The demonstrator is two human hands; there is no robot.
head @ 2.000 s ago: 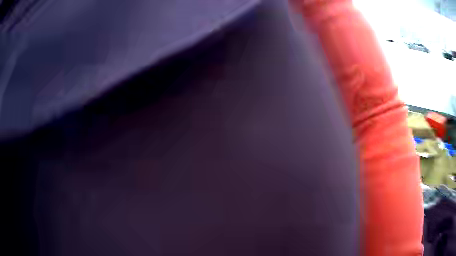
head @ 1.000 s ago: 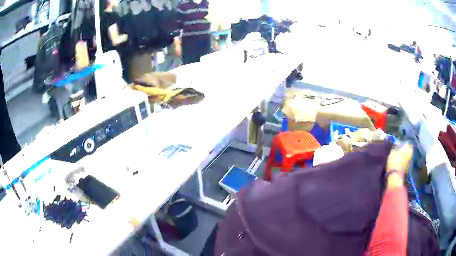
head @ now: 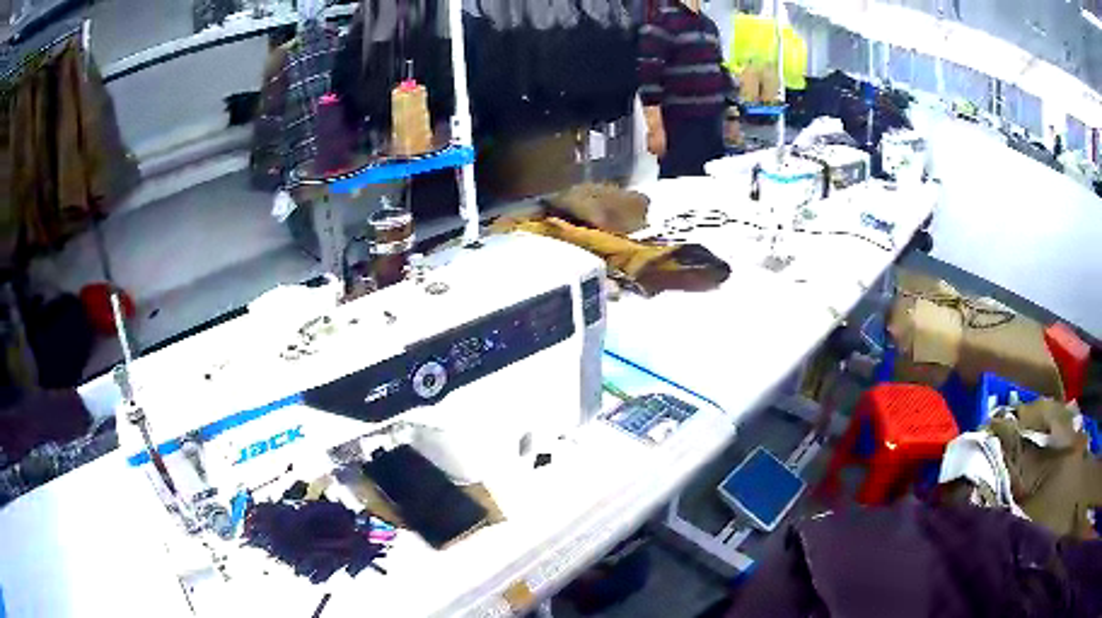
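A dark purple garment [head: 931, 561] shows its smooth side at the bottom right, cut off by the picture's lower edge. The white JACK sewing machine [head: 483, 350] stands on the white table to the left. A pile of short dark strips [head: 312, 537] lies beside its needle area. A flat black rectangle [head: 423, 493] lies on brown card under the machine arm. Neither of my hands is in view, so what they hold cannot be seen.
A red stool [head: 900, 435], cardboard boxes [head: 967, 332] and a pile of brown cloth [head: 1045, 471] are at the right. A blue pedal [head: 761, 487] is below the table. Brown cloth [head: 641, 260] lies behind the machine. A person [head: 686, 91] stands beyond.
The view has swung left, bringing the whole machine in. The purple garment has dropped to the bottom right corner. My right hand and red sleeve, seen gripping its edge earlier, are out of view.
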